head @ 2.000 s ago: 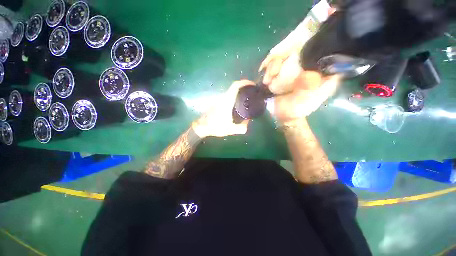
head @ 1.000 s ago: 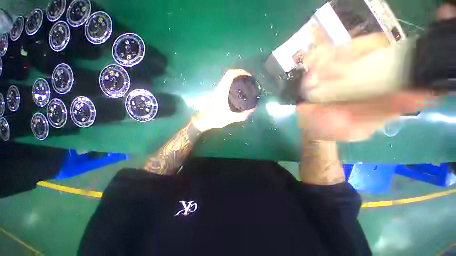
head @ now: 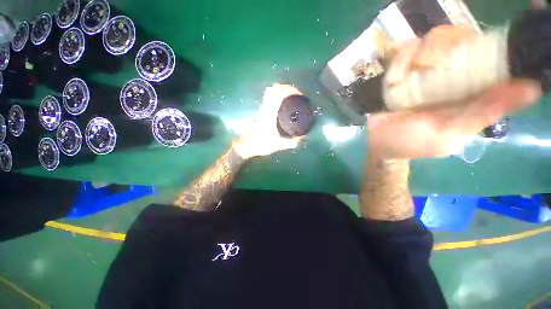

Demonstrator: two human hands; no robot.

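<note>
My left hand (head: 266,130) holds a black cylindrical unit (head: 295,116) around its side, its plain dark end up, in the middle of the bench. My right hand (head: 423,134) is around the electric screwdriver, whose pale wrapped grip (head: 474,69) is blurred and large at the right. The tool's black body (head: 531,51) is cut off by the right edge. Its nose is hidden beside the screw feeder (head: 356,53), a white-grey box with a small brown-metal mechanism (head: 364,69) at its front.
Several black units with shiny round faces (head: 138,98) stand at the left. A clear cup (head: 472,151) and a dark round piece (head: 498,128) are partly hidden at the right. Tiny specks lie on the green bench (head: 241,54). Blue parts (head: 450,212) show below its front edge.
The screwdriver and my right hand have moved right, away from the unit to the feeder, and the tool no longer covers the feeder. My left hand still holds the unit, slightly further left.
</note>
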